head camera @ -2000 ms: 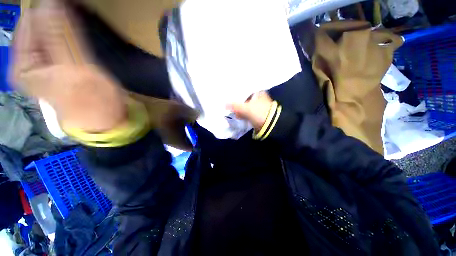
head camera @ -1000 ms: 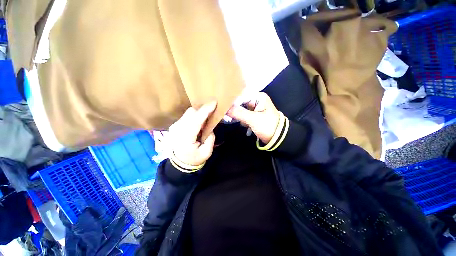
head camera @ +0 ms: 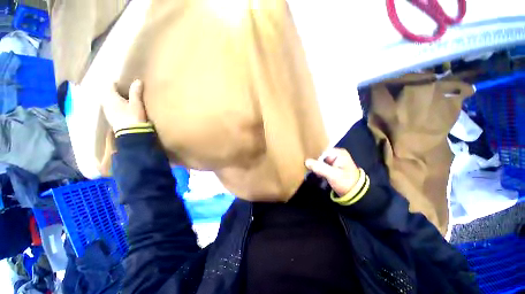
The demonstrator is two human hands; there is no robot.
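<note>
The tan garment panel spreads over the table's front edge and hangs over my lap, with its lower fold near my chest. The white lining or interfacing shows along its left side. My left hand rests at the left part of the panel, thumb spread on the tan, the other fingers partly hidden at the white edge. My right hand pinches the panel's right edge near the lower corner.
Scissors with red handles lie on the white table at the upper right. Another tan piece hangs below the table edge at the right. Blue crates with cloth stand at both sides. Grey cloth lies at the left.
My left hand has moved from the lower fold, beside my right hand, to the panel's left side. The tan panel is spread wider, and the red scissors have come into view.
</note>
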